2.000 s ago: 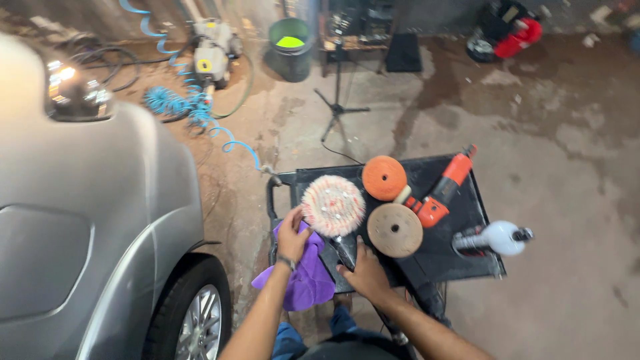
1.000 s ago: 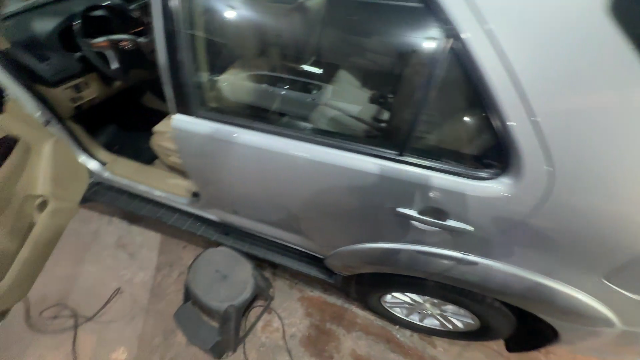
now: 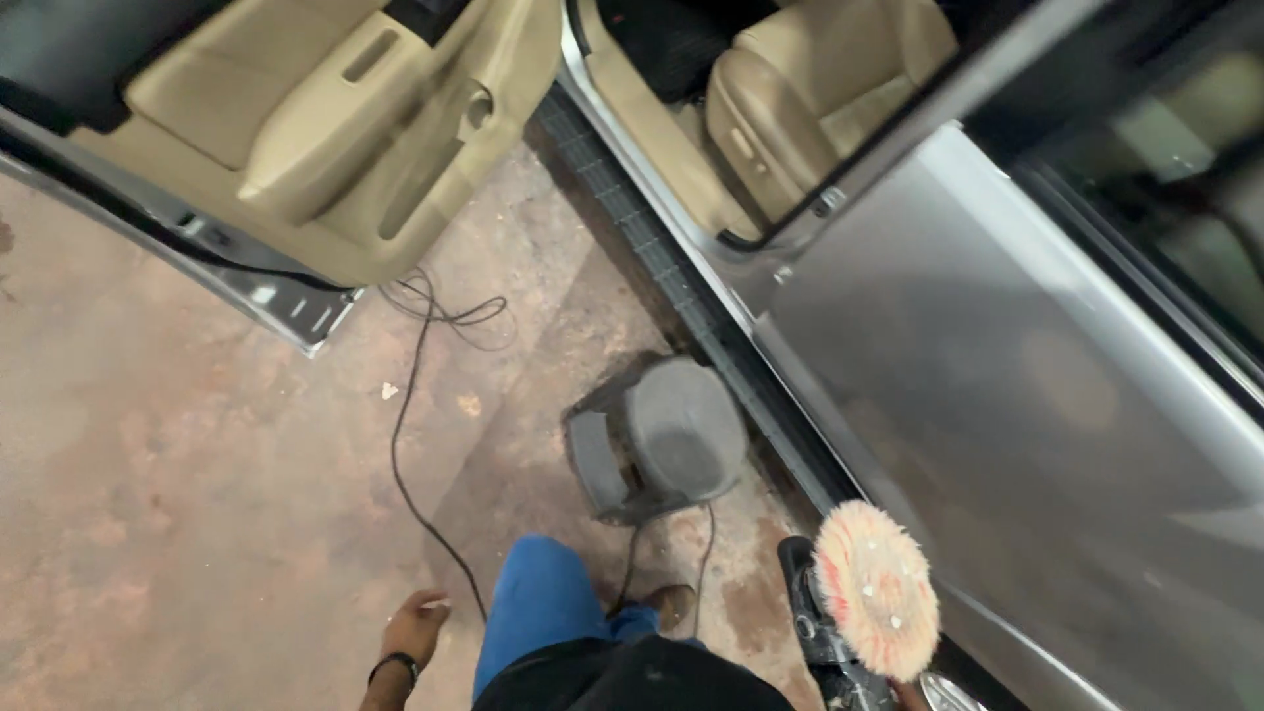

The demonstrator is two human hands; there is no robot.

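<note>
A polisher (image 3: 815, 632) with a black body and a fluffy cream wool pad (image 3: 876, 590) streaked red is at the lower right, beside the silver car's rear door (image 3: 918, 365). The pad faces up towards the camera. My right hand (image 3: 906, 695) shows only as a sliver below the pad, at the polisher; its fingers are hidden. At the lower left, away from the car, my left hand (image 3: 417, 629) hangs empty with loosely bent fingers and a dark band at the wrist. Whether pad and door touch is unclear.
The front door (image 3: 395, 148) stands open at the upper left, its lower corner jutting out. A grey and black rounded stool or container (image 3: 686, 430) sits on the floor against the side step (image 3: 642, 237). A black cable (image 3: 400, 464) runs along the floor to my legs.
Two seconds ago the wool-pad polisher was over a black cart with both my hands at it; now it is beside the car and my left hand is away from it. The view has swung to the car's side.
</note>
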